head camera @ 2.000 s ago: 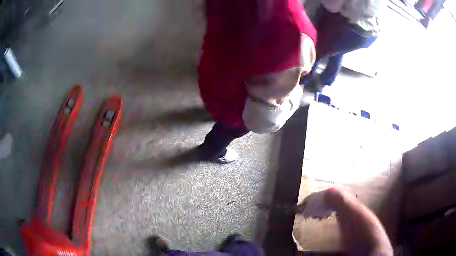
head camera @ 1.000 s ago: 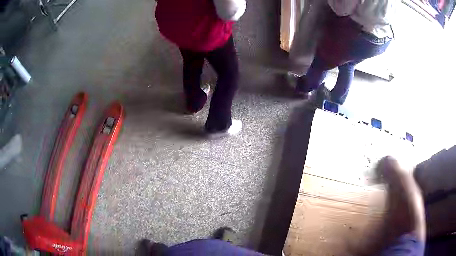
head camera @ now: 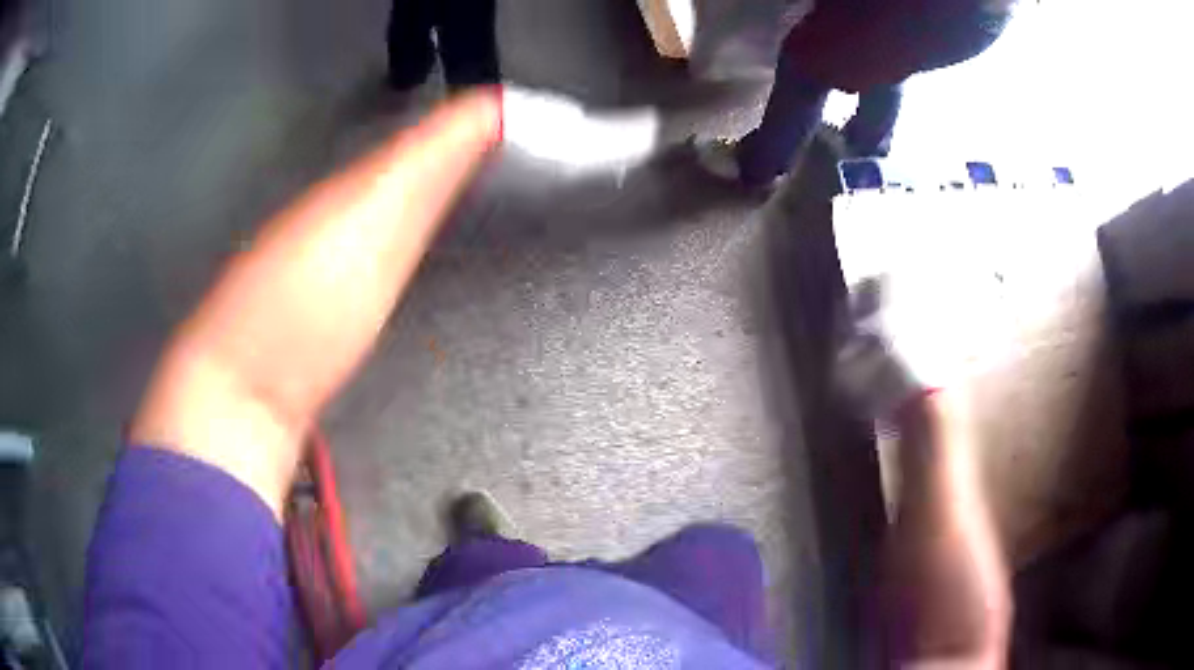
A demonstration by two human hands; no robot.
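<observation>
My left hand point(head camera: 576, 127), in a white glove with a red cuff edge, is stretched out forward over the floor. It is blurred, and its fingers cannot be made out. My right hand point(head camera: 897, 351), in a white glove, is over the left edge of the large cardboard sheet point(head camera: 1034, 282). It is blurred and washed out by glare, so whether it holds the sheet's edge cannot be told. Blue bits show along the sheet's far edge.
A red pallet truck fork point(head camera: 321, 550) shows beside my left arm. Brown stacked cartons point(head camera: 1159, 255) stand on the right. One person's dark legs point(head camera: 445, 39) are at the top; another person point(head camera: 851, 79) bends beyond the sheet. Speckled floor point(head camera: 615, 393) lies between.
My left arm has come into view, stretched forward. My right hand has moved left to the sheet's edge. The person in red has moved further away, and the view has shifted.
</observation>
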